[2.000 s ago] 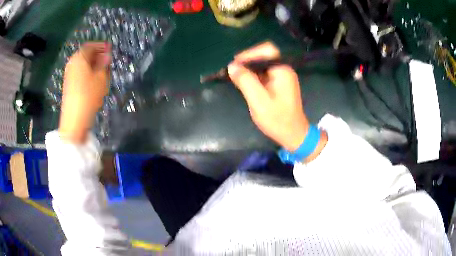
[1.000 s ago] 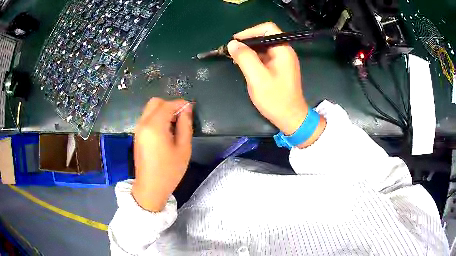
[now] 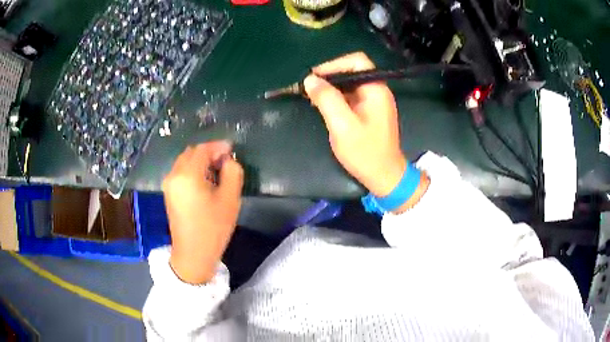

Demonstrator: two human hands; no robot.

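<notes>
My right hand (image 3: pixel 364 120), with a blue strap on the wrist, holds the black soldering iron (image 3: pixel 388 75) like a pen. Its metal tip points left above the dark green mat. My left hand (image 3: pixel 204 204) is low over the mat's front edge, left of the iron tip. Its thumb and fingers are pinched together; a small dark spot shows between them, too blurred to tell what it is. The clear blister tray (image 3: pixel 134 80), full of small dark and silver parts, lies on the mat at the left, beyond my left hand.
Pale specks (image 3: pixel 206 115) lie on the mat between tray and iron tip. A yellow tin (image 3: pixel 316 12) and a red piece (image 3: pixel 250 1) are at the top. A black stand (image 3: pixel 478 47), cables, a red light and a white strip (image 3: pixel 558 157) are right. Blue bins (image 3: pixel 154 224) are below the bench.
My left hand came from over the tray to the mat's front edge, then shifted slightly left; the thin pale piece at its fingertips no longer shows. The iron stays in my right hand.
</notes>
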